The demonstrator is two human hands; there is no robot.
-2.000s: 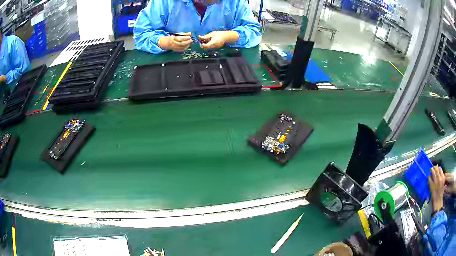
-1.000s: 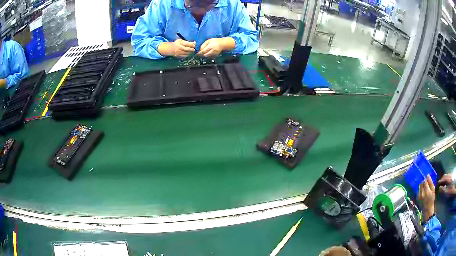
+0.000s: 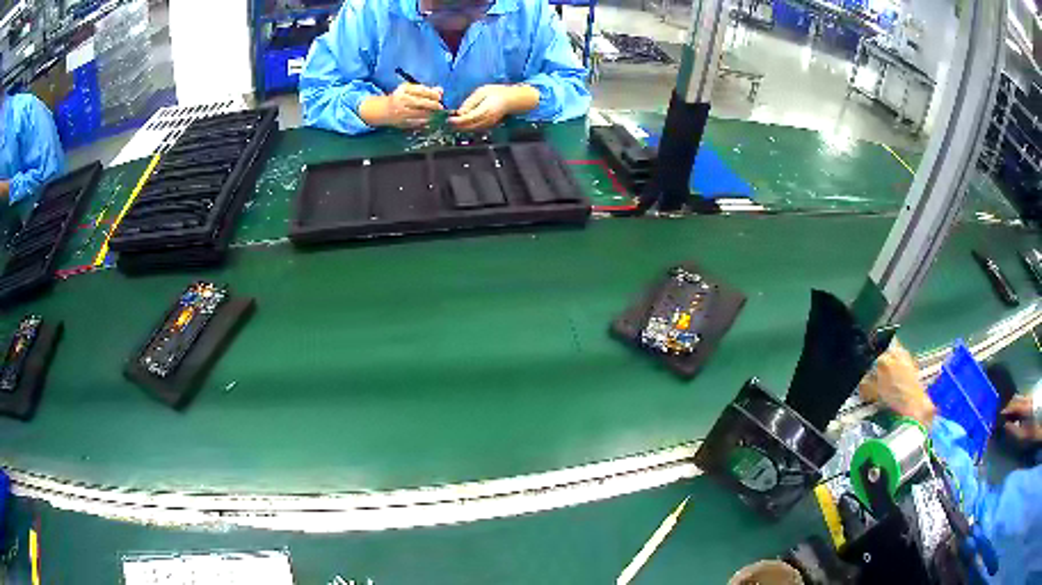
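Observation:
Neither of my hands is in the picture. On the green conveyor belt [image 3: 457,377] a phone assembly [image 3: 679,311] lies on a black foam pad [image 3: 728,306] at the right. A second phone assembly [image 3: 186,328] lies on its pad at the left, and a third [image 3: 21,352] is near the left edge. On the bench in front, a component sheet [image 3: 208,570] is cut off by the bottom edge. Loose small parts [image 3: 352,582] barely show there. Pointed tweezers [image 3: 654,539] lie to their right.
A black fume fan [image 3: 767,448], a green-rimmed solder reel [image 3: 890,463] and a round brown pot [image 3: 767,575] stand at the right. A person's hand [image 3: 899,384] is by a blue bin [image 3: 966,400]. A metal post [image 3: 935,194] rises behind. Black trays [image 3: 440,189] lie across the belt, before another person.
The phone assemblies on their pads have moved right along the belt. The neighbour's hand at the right has left the blue bin and reaches behind the fan. The view has tilted slightly up.

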